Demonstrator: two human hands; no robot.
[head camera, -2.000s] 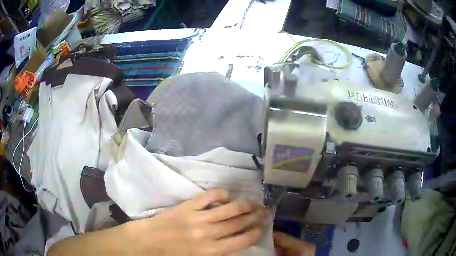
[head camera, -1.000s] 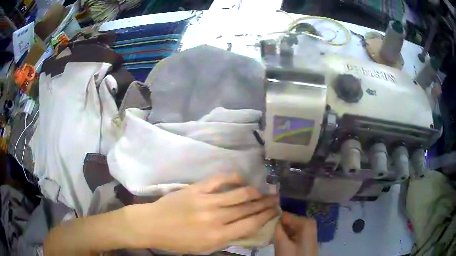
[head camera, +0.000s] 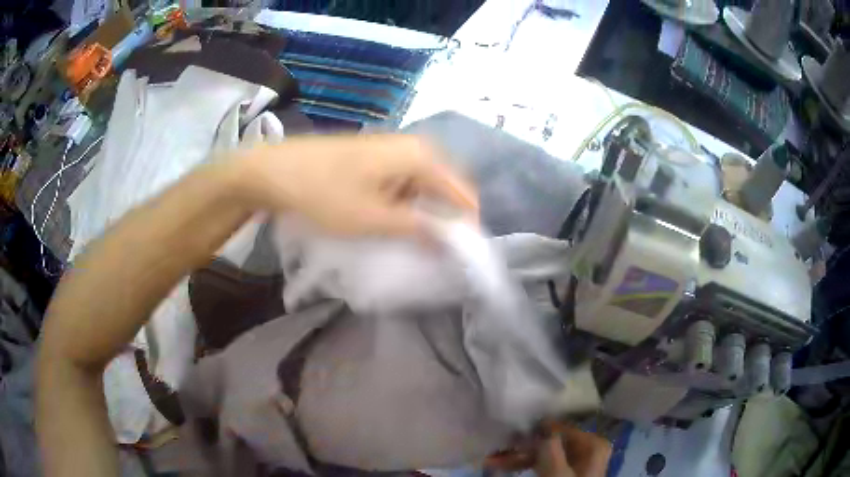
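The grey-taupe garment piece (head camera: 391, 401) lies in front of me, with a pale panel (head camera: 373, 265) folded over it. My left hand (head camera: 382, 186) is raised over the cloth and pinches a fold of the pale panel; hand and fold are blurred. My right hand (head camera: 564, 452) is low, cut by the bottom edge, with its fingers on the cloth's edge below the machine head. The cream-white overlock machine (head camera: 634, 275) stands to the right, the cloth reaching its left side. The presser foot is hidden.
Pale and brown cloth (head camera: 168, 140) is piled at the left. Striped cloth (head camera: 345, 79) lies behind the work on the white table (head camera: 475, 88). Thread cones (head camera: 769, 172) stand behind the machine. An olive-green cloth heap (head camera: 774, 442) is at the lower right.
My left hand has moved up and away from the machine's front, lifting the pale cloth. More grey-taupe cloth shows below. The view has shifted, so the machine appears farther right and tilted.
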